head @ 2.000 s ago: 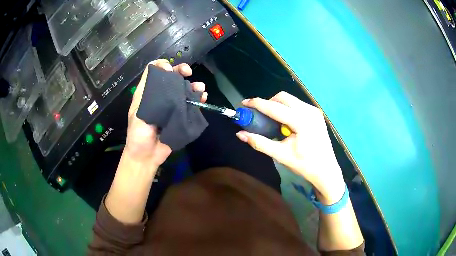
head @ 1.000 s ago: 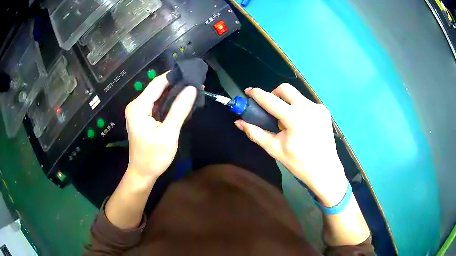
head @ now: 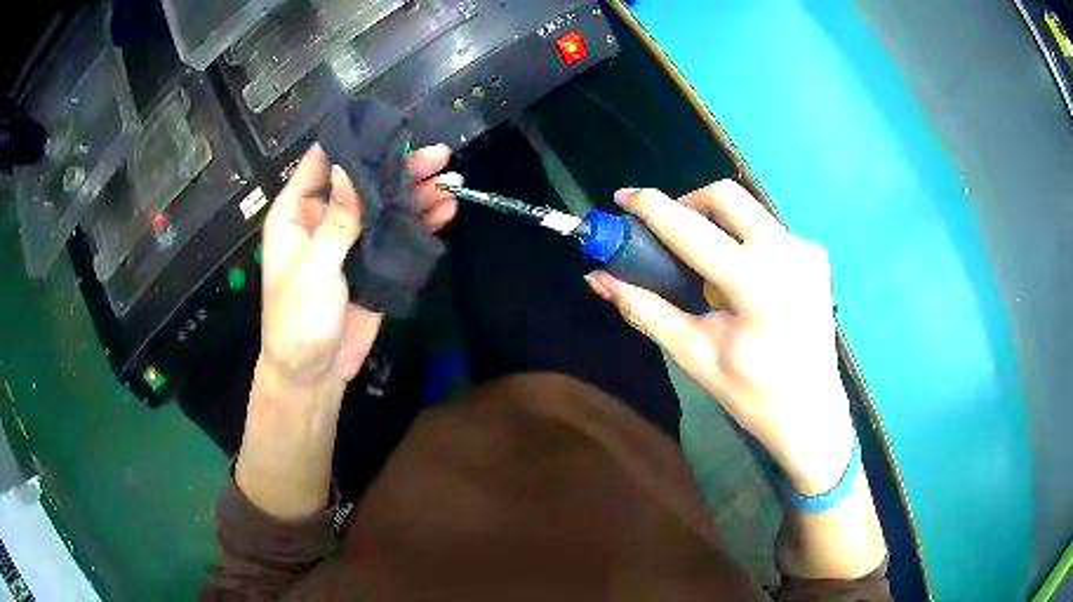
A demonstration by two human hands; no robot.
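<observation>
My left hand (head: pixel 318 265) holds a bunched dark grey cloth (head: pixel 386 212) over my lap, near the fixture's front edge. My right hand (head: pixel 741 306) holds a dark bottle (head: pixel 653 261) with a blue collar. Its thin metal tip points left and ends close to my left fingertips, with its whole length uncovered. Something yellow shows by my right palm at the back end of the bottle. Whether the tip touches the cloth or fingers I cannot tell. The cloth is slightly blurred.
The black test fixture (head: pixel 482 88) stands at the upper left, with clear acrylic plates (head: pixel 73 165), green buttons and a lit red switch (head: pixel 572 47). The teal mat (head: pixel 871 176) lies to the right, beside a grey conveyor (head: pixel 1000 71). A blue strap is on my right wrist.
My left hand has turned and opened around the cloth, which hangs lower and looser. The metal tip is now in plain view. The bottle and right hand sit slightly farther right.
</observation>
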